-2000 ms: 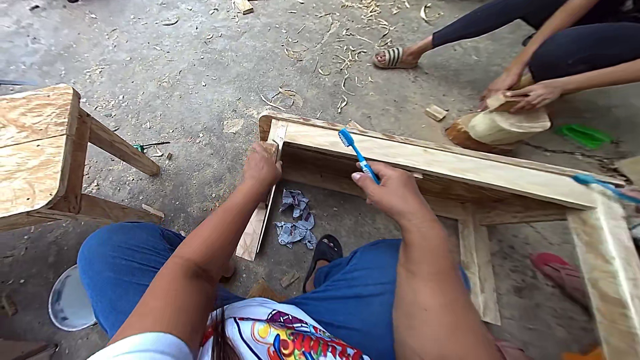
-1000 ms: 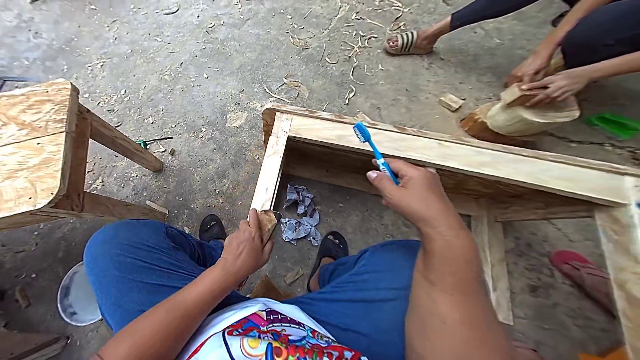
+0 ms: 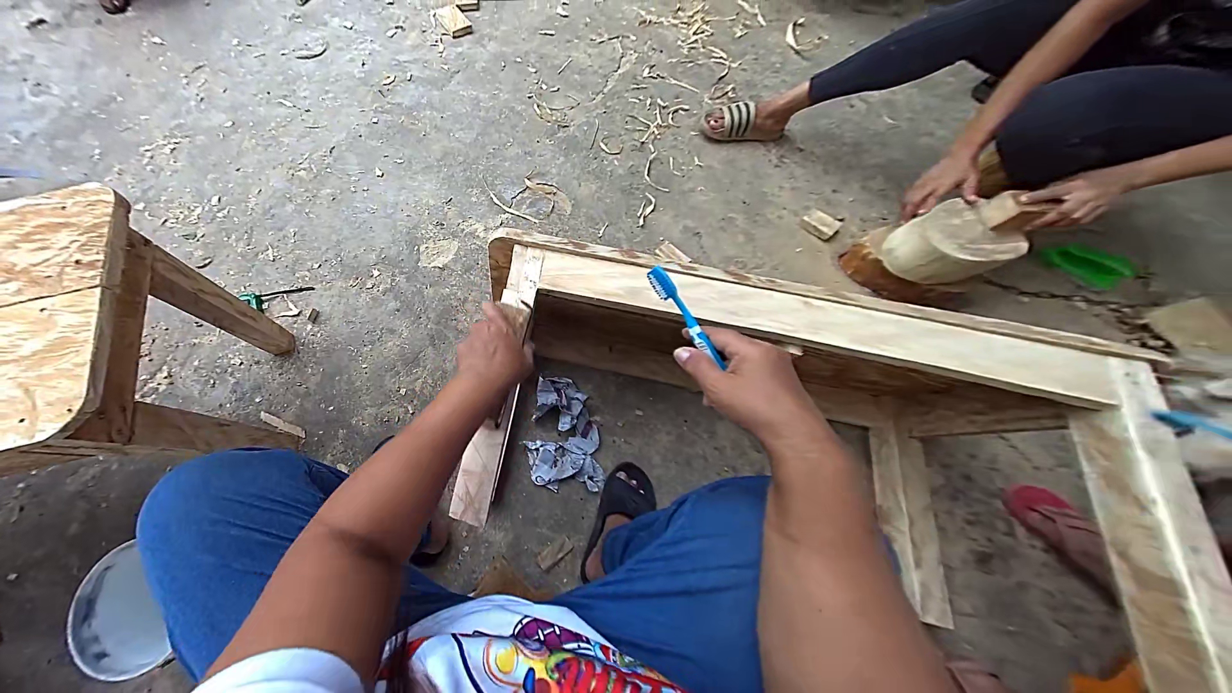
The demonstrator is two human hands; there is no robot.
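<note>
A wooden stool or small table (image 3: 828,322) lies tipped on its side before me, its pale frame and legs facing up. My left hand (image 3: 494,351) is on its left leg (image 3: 481,472), near the corner with the long rail, gripping what looks like a small brown block, mostly hidden under the fingers. My right hand (image 3: 751,380) holds a blue toothbrush (image 3: 685,313) by the handle, bristle end up, above the rail's inner edge. Crumpled grey paper or cloth (image 3: 566,438) lies on the floor inside the frame.
Another wooden stool (image 3: 58,308) stands at left, a round pale lid or dish (image 3: 115,611) below it. At upper right a person's hands (image 3: 1001,197) hold a wood block on a log (image 3: 948,245), by a green plastic tray (image 3: 1088,265). Another blue brush (image 3: 1193,422) shows at the right edge.
My left hand has moved from the lower part of the leg back up toward the corner, where it was two seconds ago. My right hand still holds the toothbrush.
</note>
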